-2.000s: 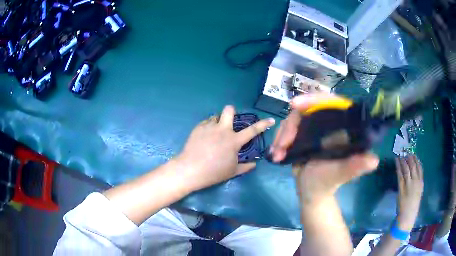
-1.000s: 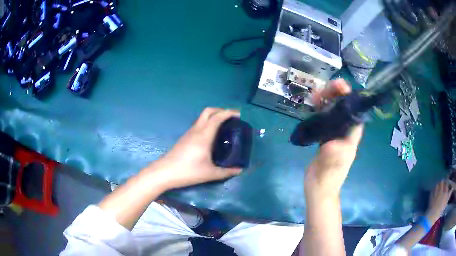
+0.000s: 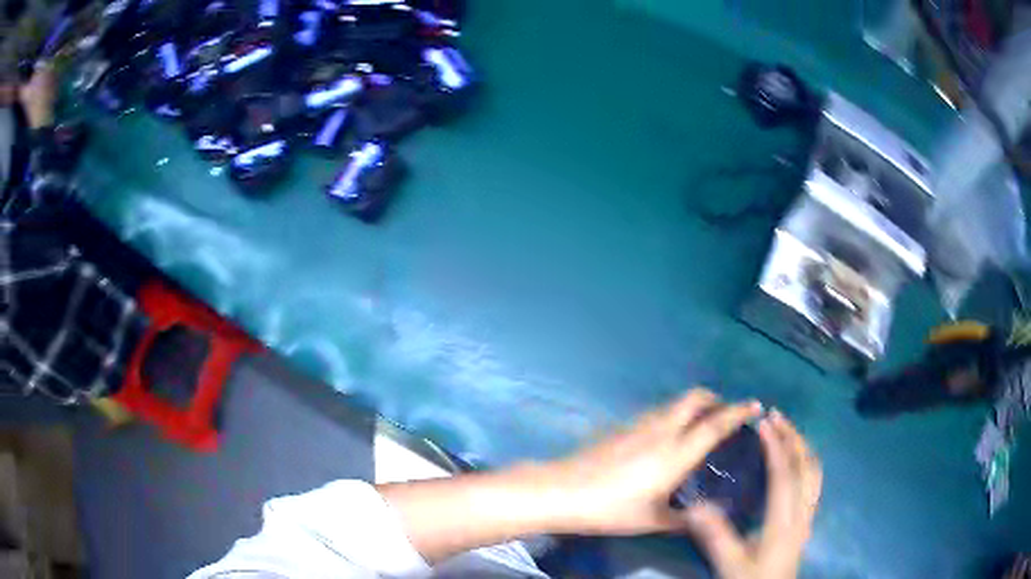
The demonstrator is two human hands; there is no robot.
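Observation:
A dark, palm-sized speaker housing [image 3: 733, 475] is held between my two hands near the front edge of the bench. My left hand [image 3: 667, 464] grips its left side, with fingers over the top. My right hand [image 3: 782, 498] is around its right side, fingertips near those of my left hand. The view is blurred, so the face of the housing cannot be made out. The electric screwdriver [image 3: 933, 379], black with a yellow-orange band, is out of my hands at the right.
A heap of part-assembled units [image 3: 283, 85] with blue cells lies at upper left. The silver-white screw feeder [image 3: 842, 249] stands at right, near a round black unit [image 3: 774, 93]. A red stool [image 3: 187, 368] and another person's plaid sleeve [image 3: 57, 294] are at left.
The view has swung left, so things appear farther right. My right hand has let go of the screwdriver and now holds the housing together with my left hand.

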